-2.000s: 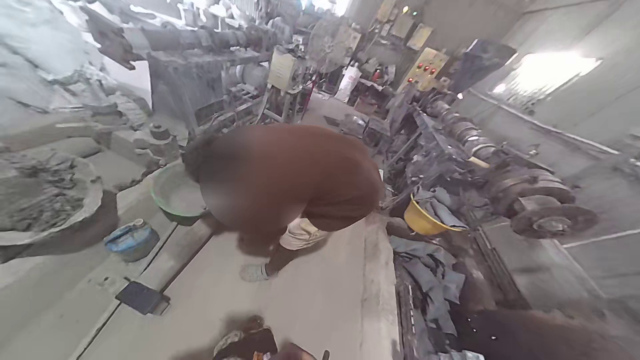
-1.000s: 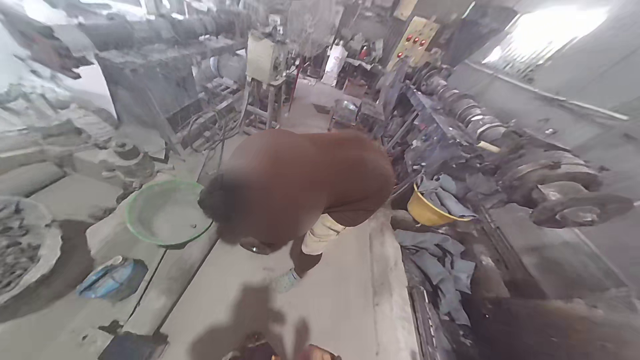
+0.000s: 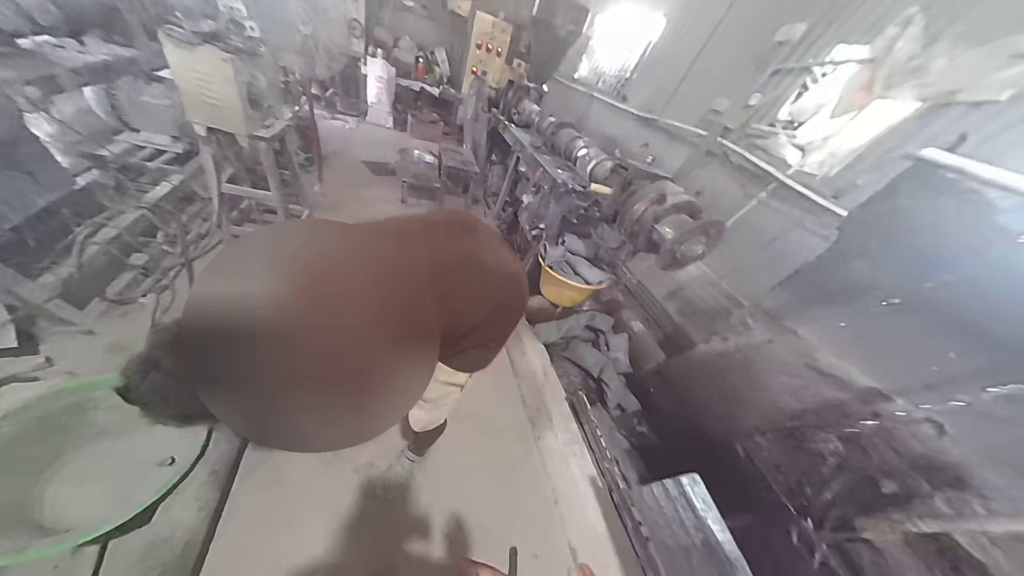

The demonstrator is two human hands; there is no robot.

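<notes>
Only slivers of skin show at the bottom edge: what seems to be my left hand (image 3: 483, 567), and a fingertip that may be my right hand (image 3: 582, 570). Between them a thin dark stick-like object (image 3: 513, 560) stands up; whether a hand holds it is hidden. Ahead, a person in a brown top (image 3: 480, 280) bends far over toward the left, partly blurred. Below the person's light shorts (image 3: 440, 392) a lower leg and foot show on the dusty floor. The person's head is beside a green-rimmed round basin (image 3: 104, 472), which has a small dark spot inside.
A yellow tub (image 3: 566, 288) of grey cloths stands right of the person, with more grey cloth (image 3: 588, 344) below it. A machine shaft with round discs (image 3: 680, 232) runs along the right wall. A raised ledge (image 3: 552, 432) edges the floor. A metal-legged machine (image 3: 212, 88) stands back left.
The view has shifted right and closer to the bending person. The blue container and the heaped bowl at left are out of view. Less of my hands shows at the bottom.
</notes>
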